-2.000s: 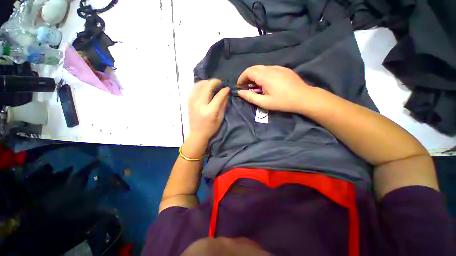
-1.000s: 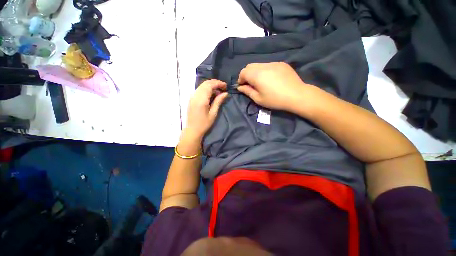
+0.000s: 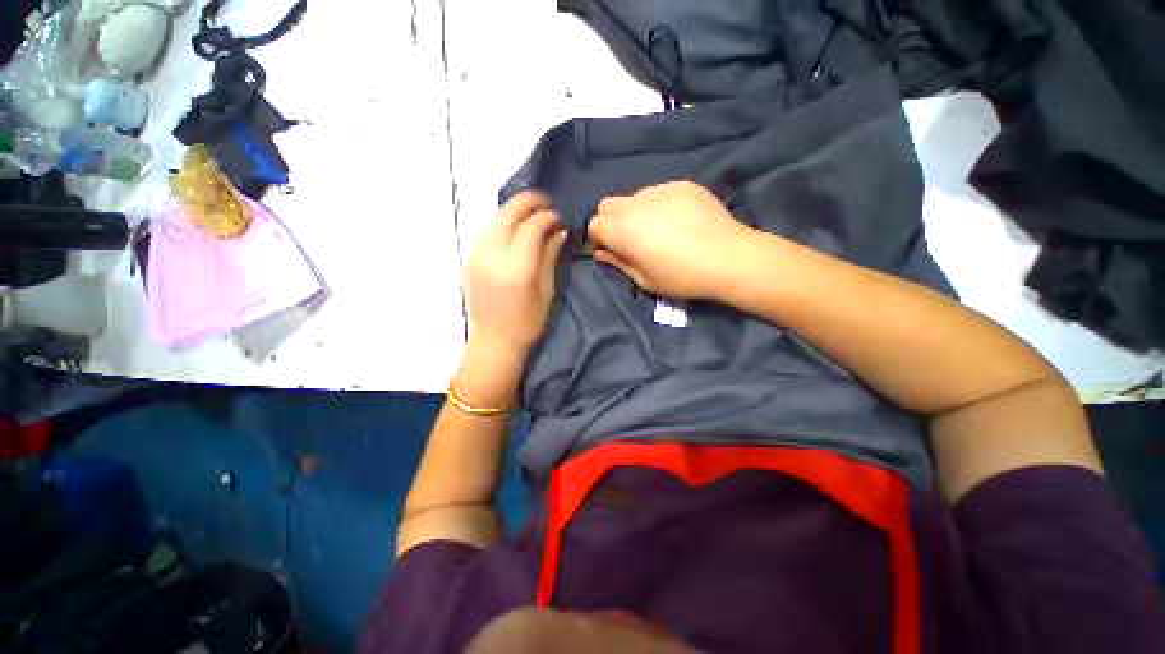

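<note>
A dark grey skirt [image 3: 818,166] lies on the white table and reaches over its edge to the red apron. My left hand [image 3: 514,275] is at the waistband area on the skirt's left part, fingertips bent onto the cloth and slightly blurred. My right hand [image 3: 664,240] is close beside it, fingers curled and pinching dark cloth. The fingertips of both hands nearly meet. A small white care label [image 3: 670,313] shows just below my right hand. Whether a tool is inside my right fist cannot be seen.
More dark garments [image 3: 1086,166] are piled at the right and top. At the left lie a pink packet [image 3: 230,275] with a gold-yellow lump [image 3: 211,192], black cord with dark scraps [image 3: 236,121], and clear bottles [image 3: 109,153]. The table's front edge [image 3: 319,383] stands above a blue floor.
My right hand has turned more closed and shifted slightly left and down. My left fingertips have lifted a little. The pink packet at the left now appears spread wider.
</note>
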